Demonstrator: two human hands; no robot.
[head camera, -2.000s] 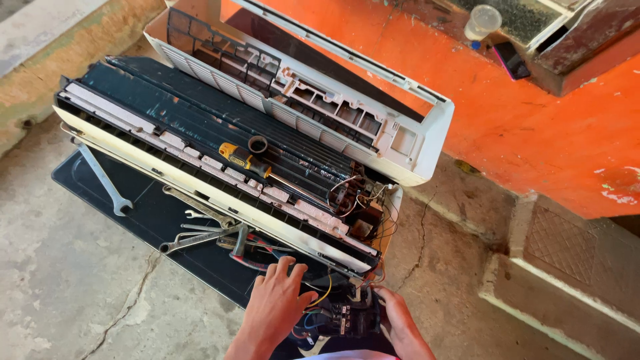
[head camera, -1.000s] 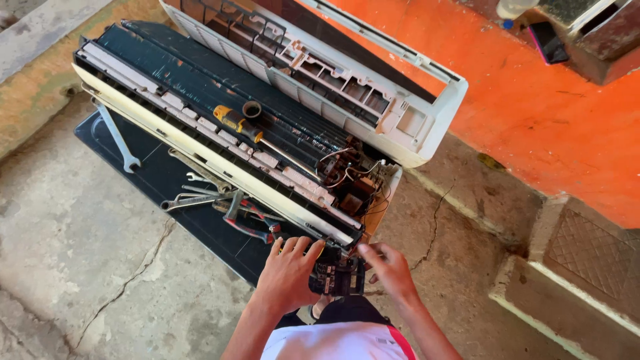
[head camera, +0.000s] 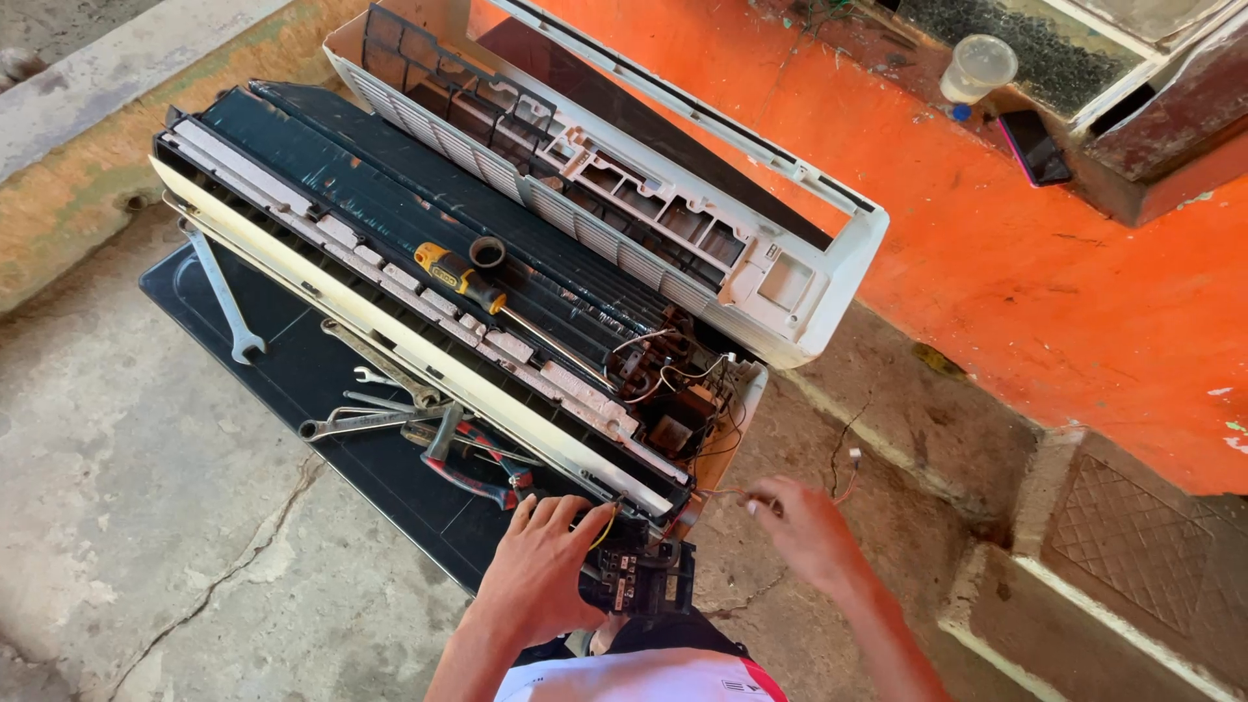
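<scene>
My left hand (head camera: 546, 565) holds the black electrical control box (head camera: 643, 580) with its terminal block, at the near right end of an opened air conditioner indoor unit (head camera: 390, 341). A yellow wire (head camera: 605, 529) runs beside my fingertips. My right hand (head camera: 795, 522) is pinched on a thin wire (head camera: 721, 491) to the right of the unit's end; a small white connector (head camera: 855, 454) hangs on wires beyond it. On the dark finned coil lie a yellow and black screwdriver (head camera: 463, 278) and a short dark ring (head camera: 487, 253). Loose wires and a brown motor part (head camera: 673, 434) show at the unit's right end.
The white front casing (head camera: 838, 283) lies behind the unit. Several wrenches (head camera: 222, 292) and a red-handled hammer or pliers (head camera: 463, 478) rest on a black panel (head camera: 390, 507) beneath. A plastic cup (head camera: 978, 66) and a phone (head camera: 1035, 146) stand on a ledge; concrete steps (head camera: 1111, 565) are at right.
My right hand has moved away from the control box to the right, drawing out a thin wire. My left hand stays at the box.
</scene>
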